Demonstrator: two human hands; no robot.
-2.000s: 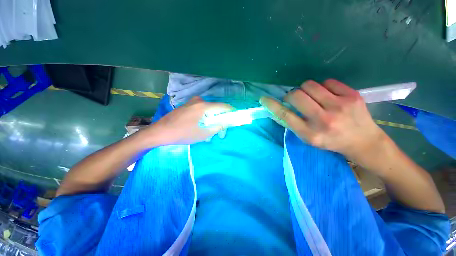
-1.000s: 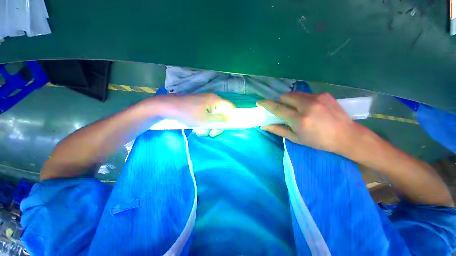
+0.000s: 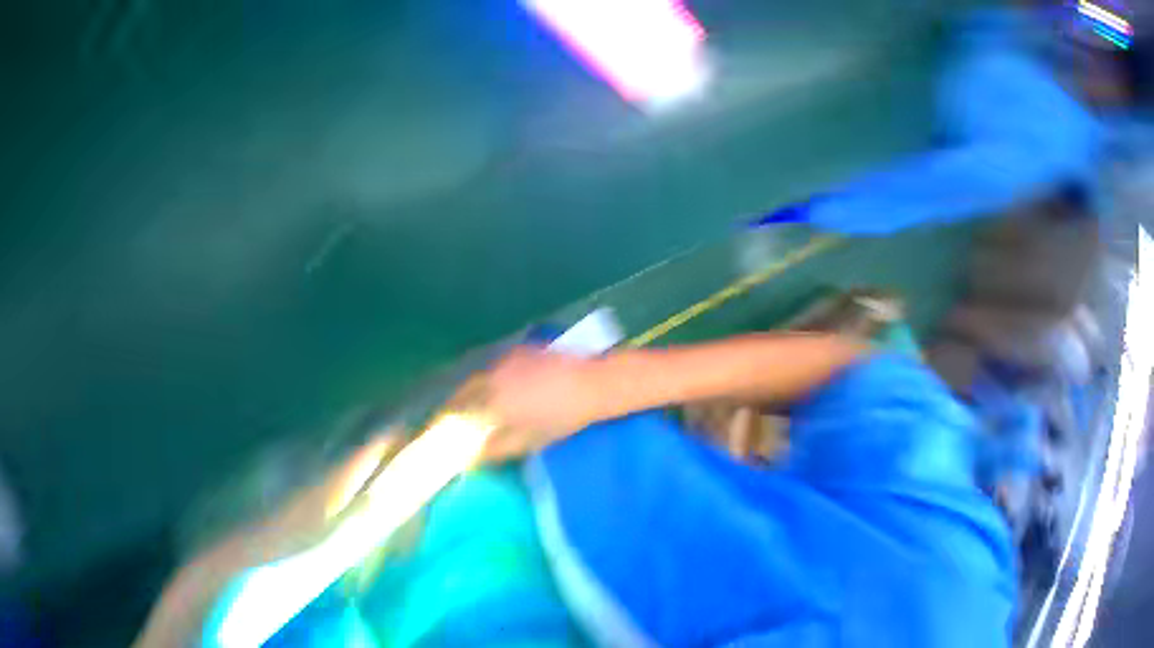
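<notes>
The frame is badly blurred. A light bar glows white with a cyan tint and lies slantwise over my lap, from the lower left up to the right. My right hand is shut around its upper part, and a pale unlit end shows beyond the hand. My left hand is blurred and partly lost in the glare, at the lit part of the bar with its fingers around it. The exact finger positions are hidden.
The dark-green bench spans the upper left. Another lit bar, white with pink edges, lies at the top. A person in a blue smock is at the upper right, with an arm reaching towards the bench edge. A yellow floor line runs beyond my right arm.
The view has swung right and tilted. The second lit bar and the other person have come into view, and the white pile has left it. My hands remain at the glowing bar.
</notes>
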